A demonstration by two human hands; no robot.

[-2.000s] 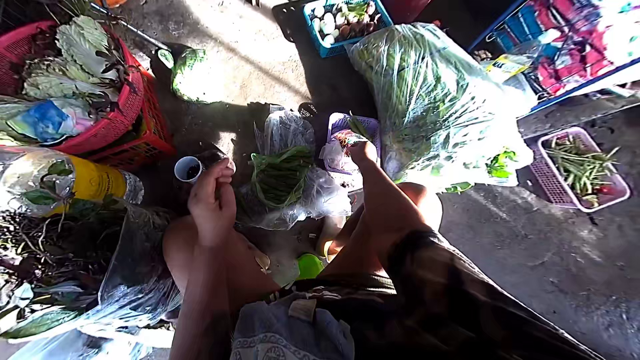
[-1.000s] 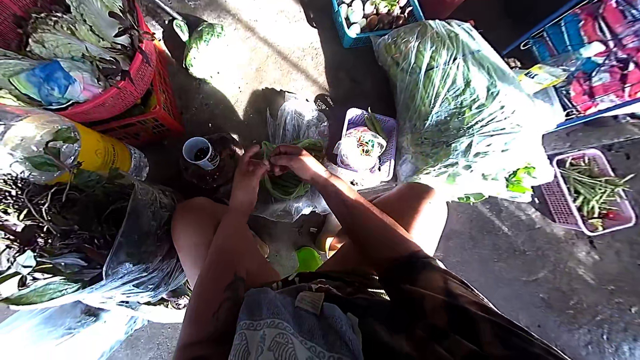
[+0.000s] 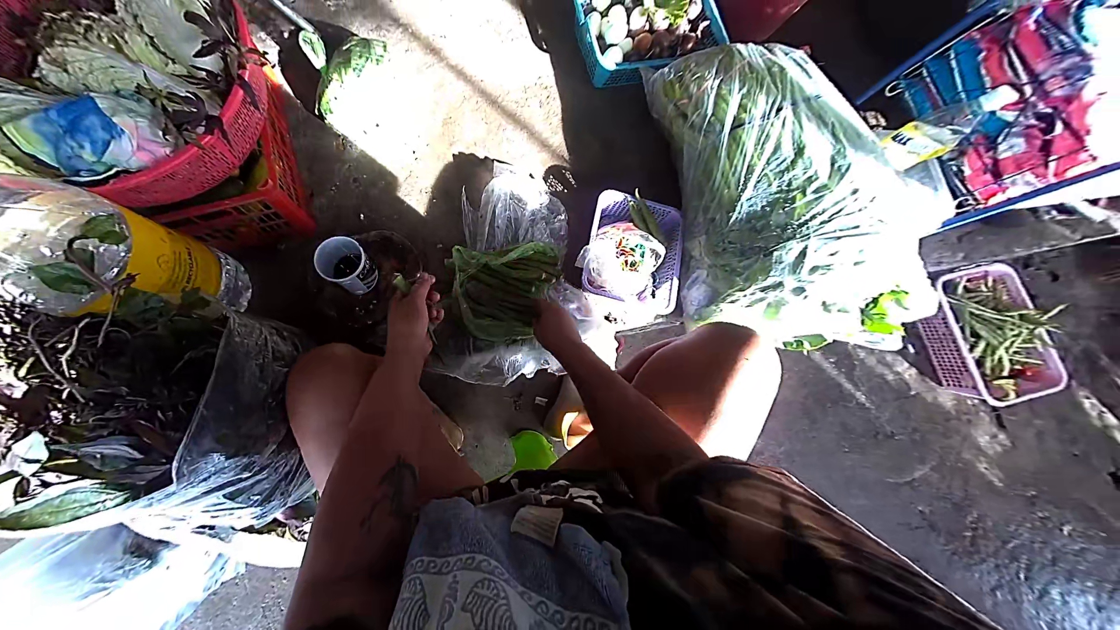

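Observation:
Between my knees a heap of long green bean-like vegetables (image 3: 503, 284) lies on clear plastic (image 3: 518, 210). My left hand (image 3: 413, 313) is closed on a few green stems just left of the heap. At the heap's right edge my right hand (image 3: 555, 325) touches the greens; its fingers are partly hidden, so its grip cannot be told. A white cup (image 3: 346, 264) with dark contents stands left of my left hand. Right of the heap, a small purple basket (image 3: 672, 254) holds a clear bag of coloured rubber bands (image 3: 626, 255) and a green pod (image 3: 646, 217).
A large clear bag of greens (image 3: 770, 192) stands at the right, beyond it a pink basket of pods (image 3: 1002, 337). Red baskets (image 3: 214, 162) with cabbage, a yellow-labelled plastic bottle (image 3: 166, 262) and leafy bundles (image 3: 96, 385) fill the left. A blue crate (image 3: 604, 70) is at the top.
My hands were together over the greens a second ago; now they are apart, the left to the left of the heap and the right at its right edge. Earlier the right hand was at the purple basket.

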